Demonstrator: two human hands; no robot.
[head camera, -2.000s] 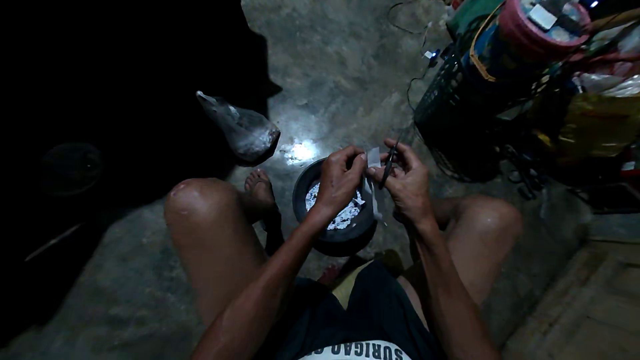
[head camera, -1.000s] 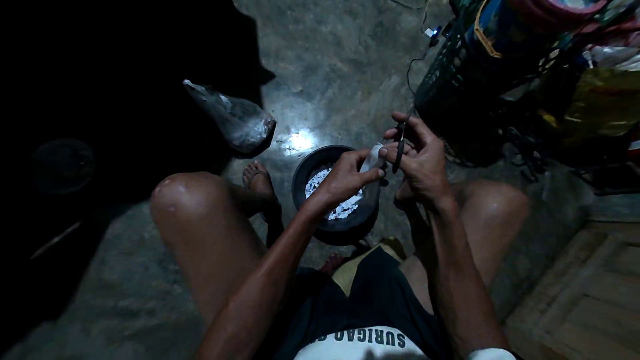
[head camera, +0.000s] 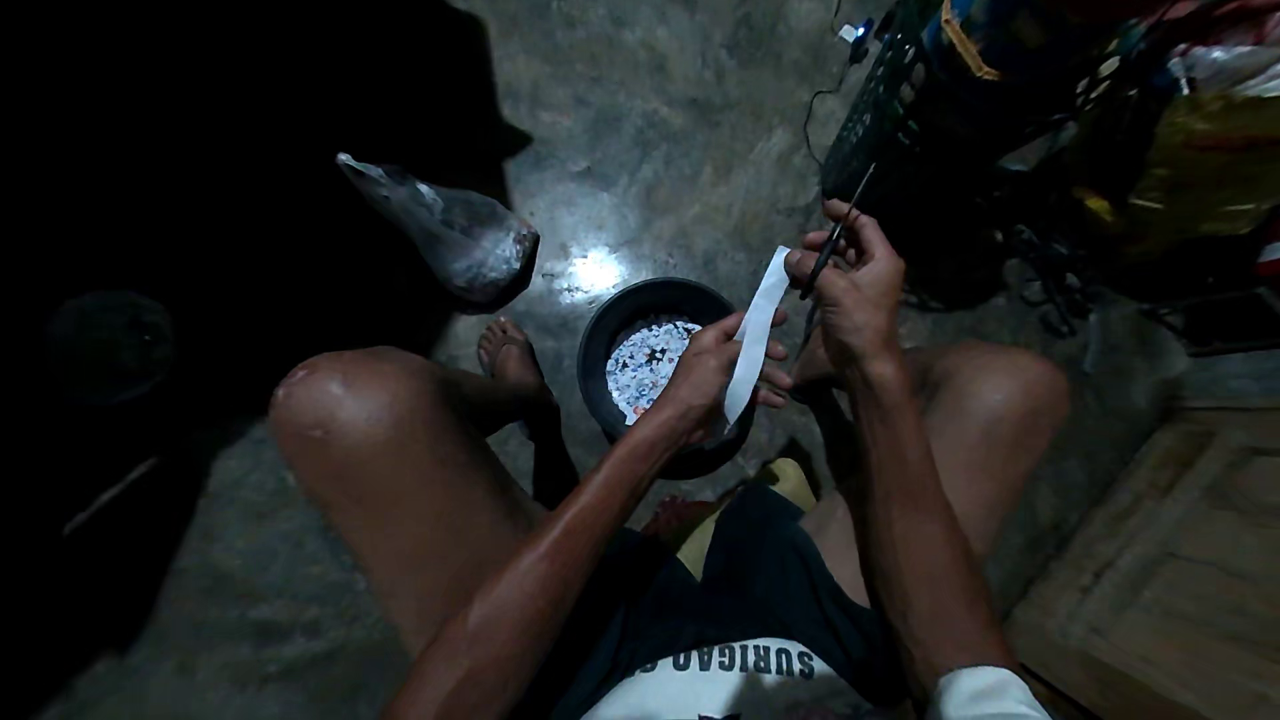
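A white paper strip (head camera: 757, 335) runs from the fingertips of my right hand (head camera: 850, 275) down across the palm side of my left hand (head camera: 725, 370). Dark-handled scissors (head camera: 828, 250) are also in my right hand, their tip pointing up and away. My left hand has its fingers apart behind the strip, over the right side of a round dark tub (head camera: 598, 330); whether it grips the strip is unclear. Small white paper pieces (head camera: 650, 362) with dark and coloured marks lie inside the tub, which stands on the floor between my feet.
A tied clear plastic bag (head camera: 450, 235) with contents lies on the concrete floor (head camera: 640, 120) beyond my left foot. A dark green perforated basket (head camera: 878, 110) stands at upper right, with a cable beside it. Farther right are plastic bags (head camera: 1210, 170). A wooden panel (head camera: 1170, 540) is at lower right.
The white strip now hangs stretched out between my hands, where it was bunched at the fingers before. My left hand's fingers have spread, and my right hand has turned the scissors.
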